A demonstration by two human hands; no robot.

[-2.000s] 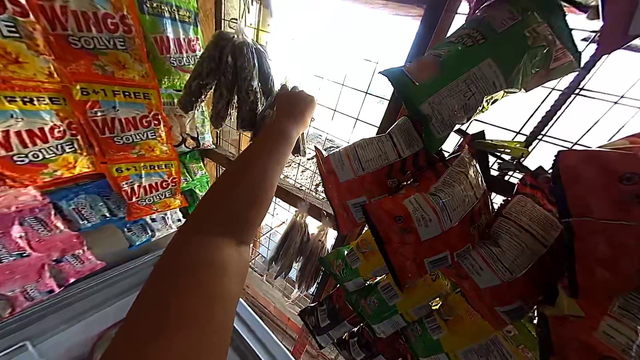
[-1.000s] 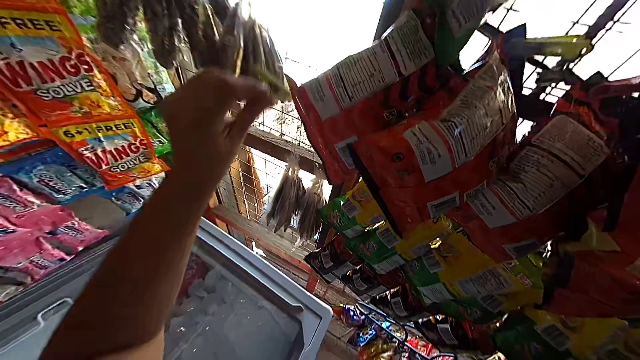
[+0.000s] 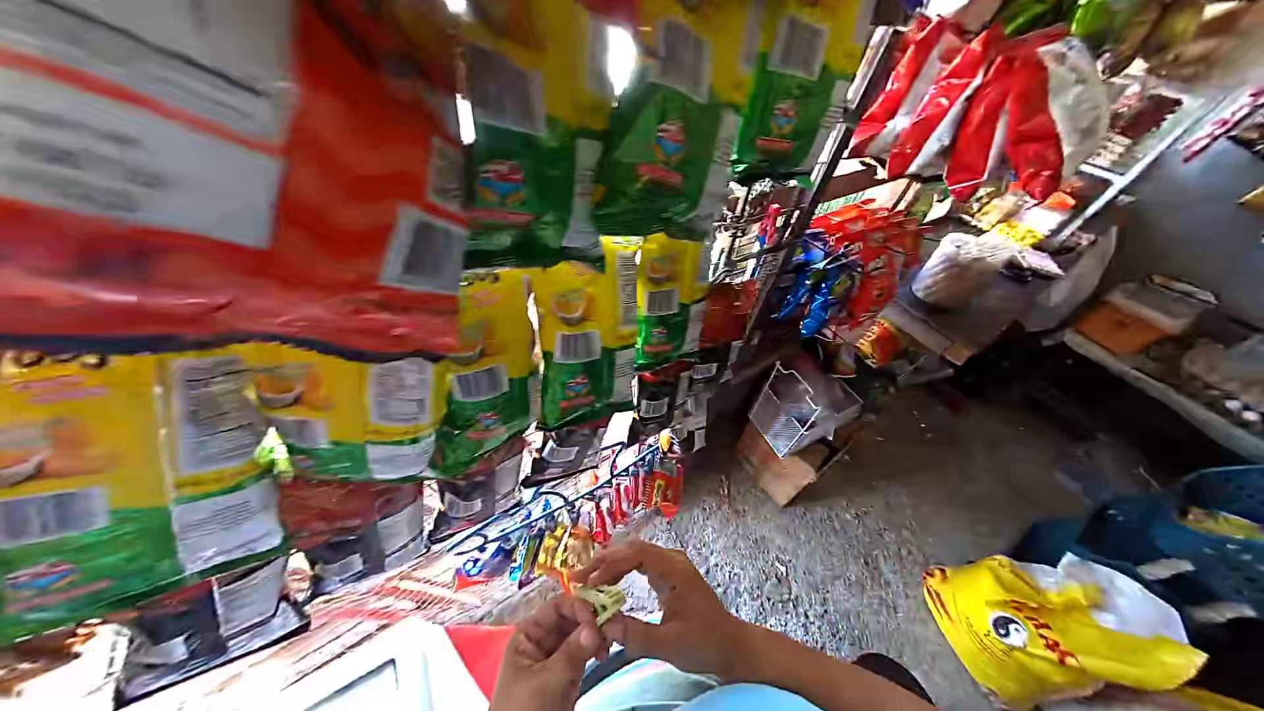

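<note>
At the bottom middle of the head view my left hand [image 3: 553,647] and my right hand [image 3: 676,612] come together. Between their fingertips is a small, crumpled, pale green item [image 3: 602,600], which may be a folded banknote. A thin orange bit sticks up by the left fingertips. Both hands touch the small item, and their fingers partly cover it. Just beyond them hang small colourful packets [image 3: 622,499] on a blue wire rack [image 3: 563,504].
Hanging green and yellow sachets [image 3: 583,346] and a large red packet [image 3: 346,197] fill the left. On the concrete floor [image 3: 839,533] stand a cardboard box [image 3: 780,464] with a wire basket [image 3: 795,410] and a yellow plastic sack [image 3: 1047,632]. Blue tubs [image 3: 1116,523] are at right.
The view has swung far to the right and down. Earlier one raised hand was at bundles hanging on the mesh; now both hands are low and together, with the small pale green item between them.
</note>
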